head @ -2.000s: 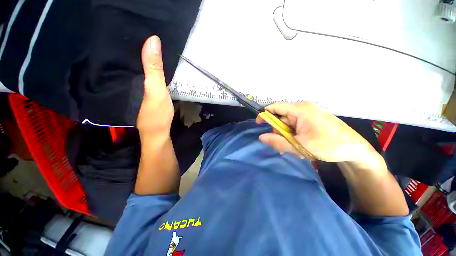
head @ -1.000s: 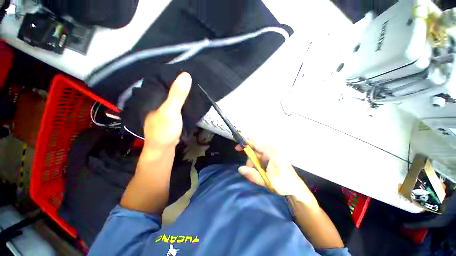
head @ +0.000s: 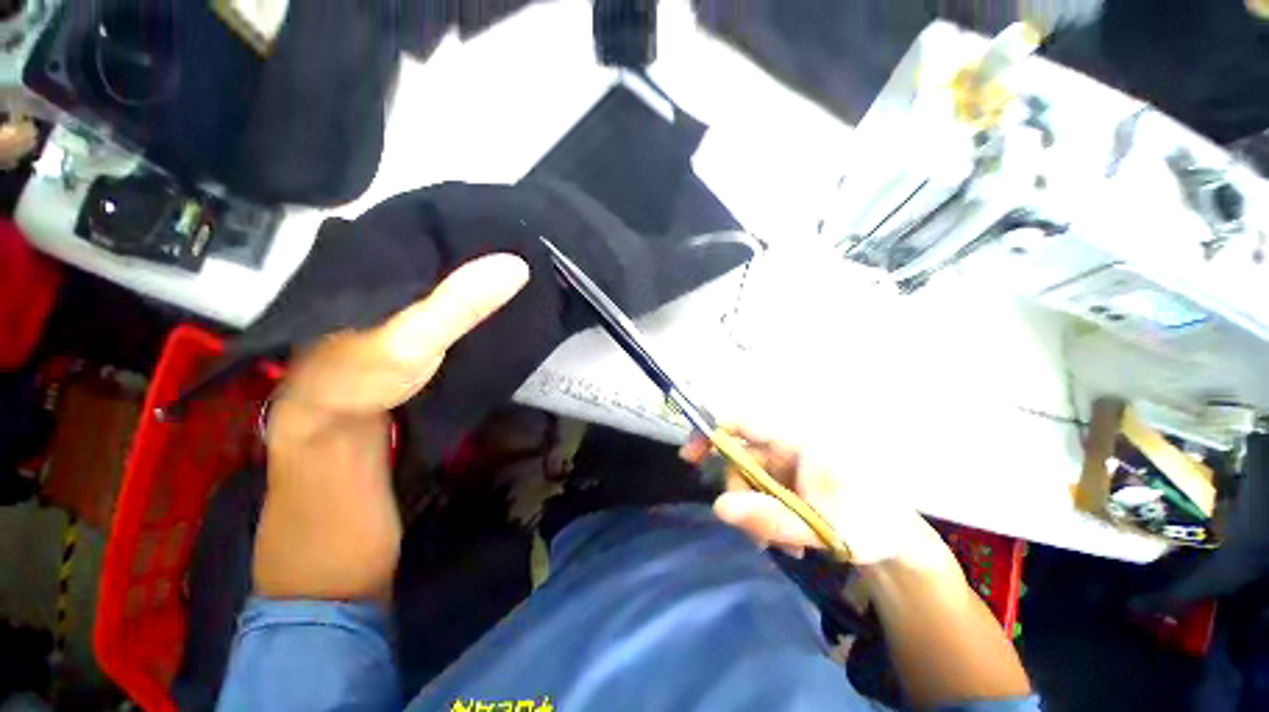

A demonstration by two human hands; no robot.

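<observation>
A black fabric garment piece (head: 487,230) lies on the white table and hangs over its front edge at the left. A light piping strip (head: 717,239) shows at its right end. My left hand (head: 397,348) is on the piece, thumb on top, fingers hidden under the cloth. My right hand (head: 814,501) holds fabric shears (head: 633,348) by the yellow handles. The dark blades look closed and point up-left, with the tip over the black fabric.
The white sewing machine (head: 1030,181) stands at the upper right. A small open parts box (head: 1104,452) is at the table's right end. A measuring tape (head: 599,397) runs along the front edge. A red crate (head: 137,543) is at lower left. Dark fabric and a black device (head: 132,220) are upper left.
The view has turned, and more of the machine shows. My left hand has moved left with the fabric, which is now bunched, and less piping is visible. The shears stay in my right hand.
</observation>
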